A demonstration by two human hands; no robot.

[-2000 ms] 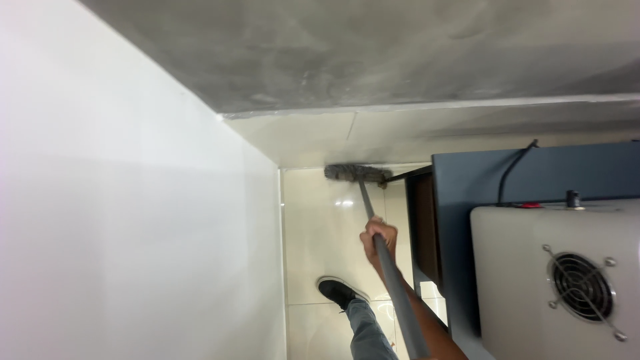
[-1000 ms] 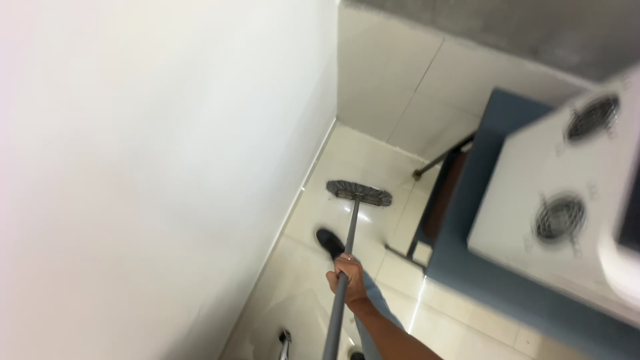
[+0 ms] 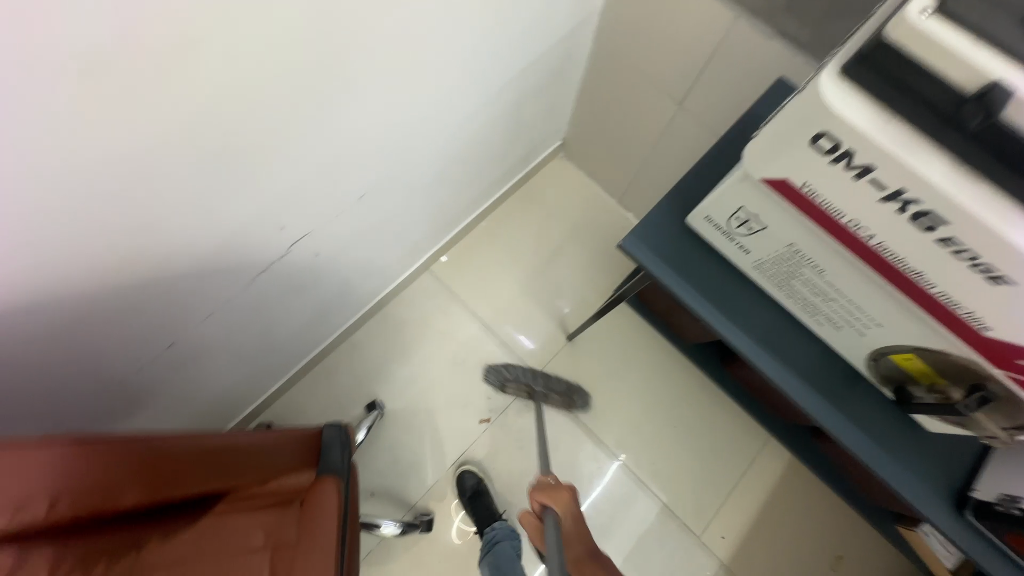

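My right hand [image 3: 556,516] is closed around the grey pole of a broom or dust mop, low in the view. The pole [image 3: 542,440] runs up from the bottom edge to a grey, fluffy-looking head [image 3: 536,386], which rests on the glossy tiled floor [image 3: 640,384]. A small brown bit [image 3: 485,420] lies on the tiles just below and left of the head. My left hand is out of view.
A red-brown leather-like chair [image 3: 200,496] with chrome feet stands at lower left. A dark blue table [image 3: 680,232] on the right bears a white lamination machine [image 3: 864,264]. The white wall [image 3: 280,160] borders the floor. My shoe [image 3: 478,498] is beside the pole.
The view has swung, bringing the chair and the machine's lettered side into sight. The mop head is now away from the far wall, where it was two seconds ago. My right hand keeps hold of the pole.
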